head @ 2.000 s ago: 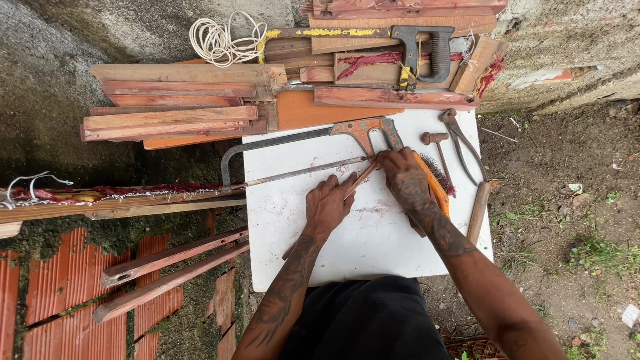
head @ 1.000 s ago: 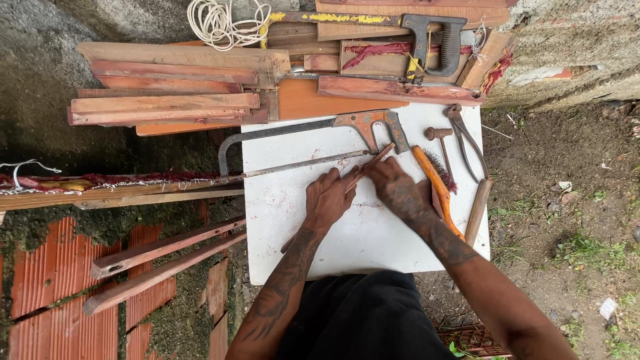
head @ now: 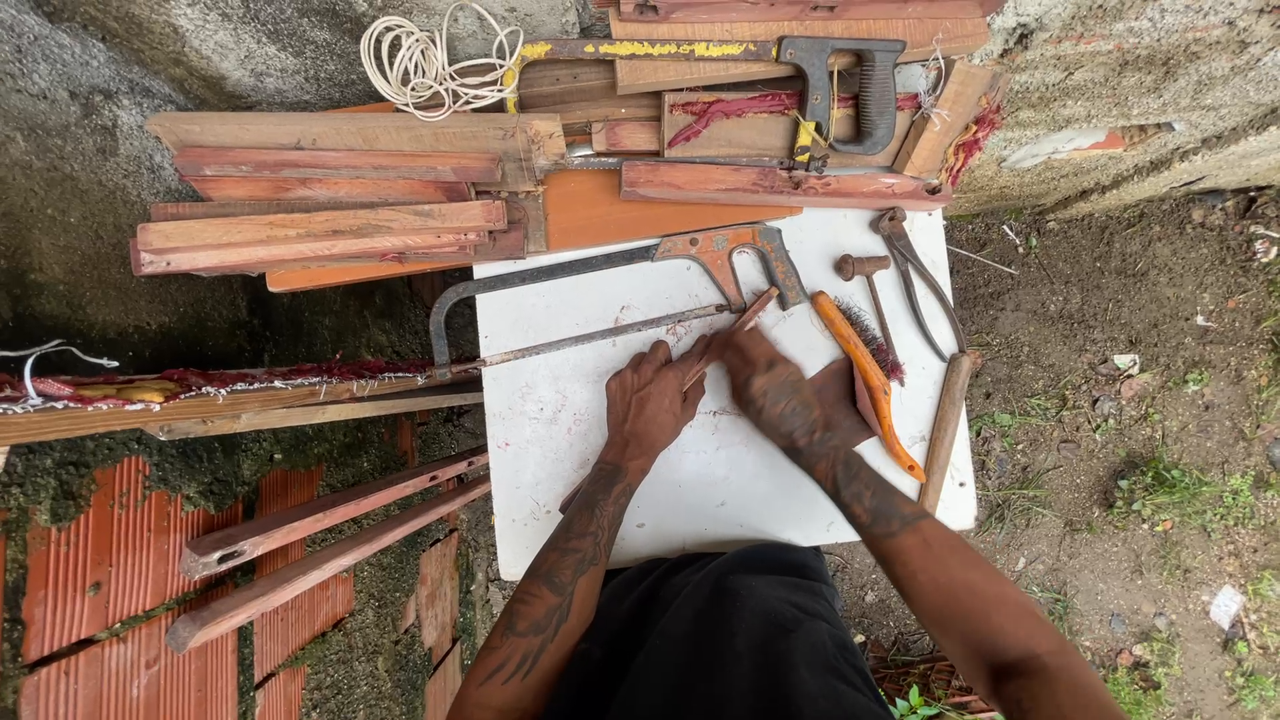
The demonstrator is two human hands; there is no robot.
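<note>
My left hand [head: 648,405] is closed around a thin reddish wooden stick [head: 757,308], which slants across the white board [head: 560,440]. My right hand [head: 755,375] is blurred and sits on the same stick just beside the left; what its fingers hold is hidden. Past the hands lies a hacksaw with an orange and grey handle [head: 715,262]. A wire brush with an orange handle [head: 862,375] lies right of my right hand, over a dark brown sheet [head: 842,402]. Further right are a small rusty hammer [head: 875,290], pincers [head: 915,275] and a wooden handle [head: 948,430].
Wooden pieces [head: 320,235] are stacked at the far left, with a second hacksaw [head: 840,90] and a coil of white cord [head: 430,70] on the boards behind. Two wooden bars [head: 330,560] jut out at left above red hollow bricks [head: 80,600]. A rough wall stands behind.
My right hand has shifted along the stick toward the left hand since two seconds ago. The wire brush, partly covered by the right hand then, now shows fully.
</note>
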